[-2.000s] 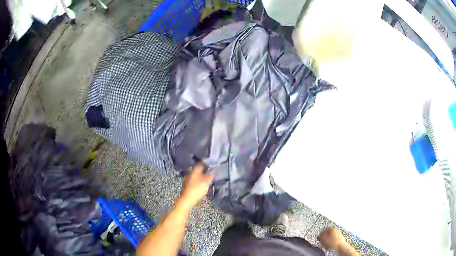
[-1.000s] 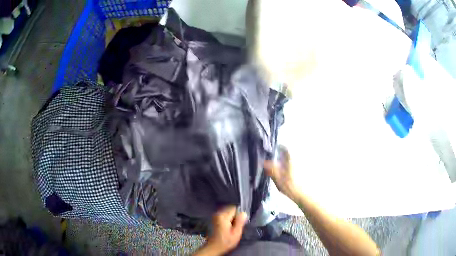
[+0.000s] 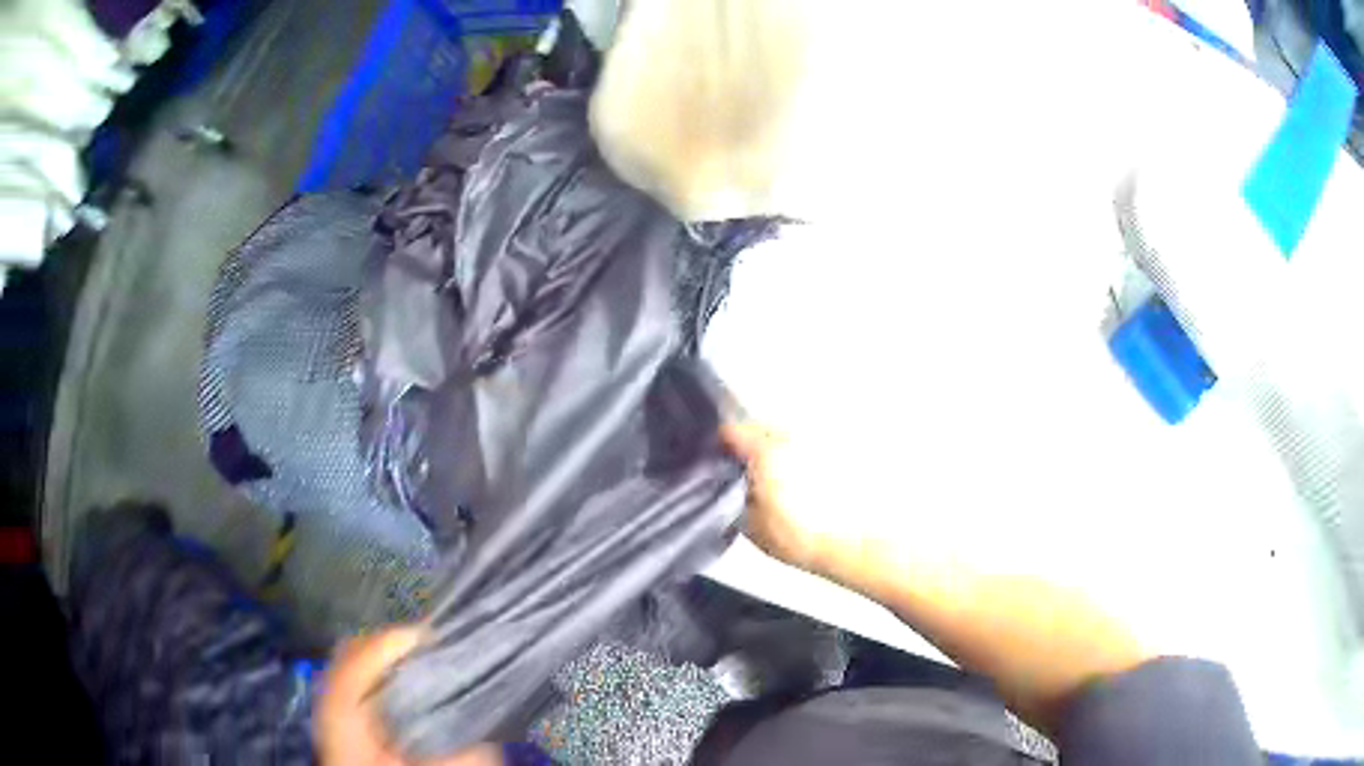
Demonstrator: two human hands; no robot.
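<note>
A thin, slightly shiny grey garment [image 3: 569, 389] lies crumpled along the left side of the white table and is drawn out towards me. My left hand [image 3: 374, 703], at the lower left, is closed on one end of the cloth; its fingers are partly cut off by the bottom edge. My right hand [image 3: 763, 479] grips the cloth at the table's left edge. The stretch between both hands is pulled fairly taut, with long folds. Some fingers of both hands are hidden by cloth.
The white-covered table [image 3: 957, 389] fills the right, overexposed. A pale padded form [image 3: 703, 105] stands at its far left. A blue bar piece [image 3: 1162, 359] is at right. A checked bundle [image 3: 284, 359], a blue crate [image 3: 367, 105] and a dark heap [image 3: 165, 644] are at left.
My left hand has moved left and down, holding cloth. My right hand has moved slightly left and up and now grips the garment. The cloth between them has been stretched out.
</note>
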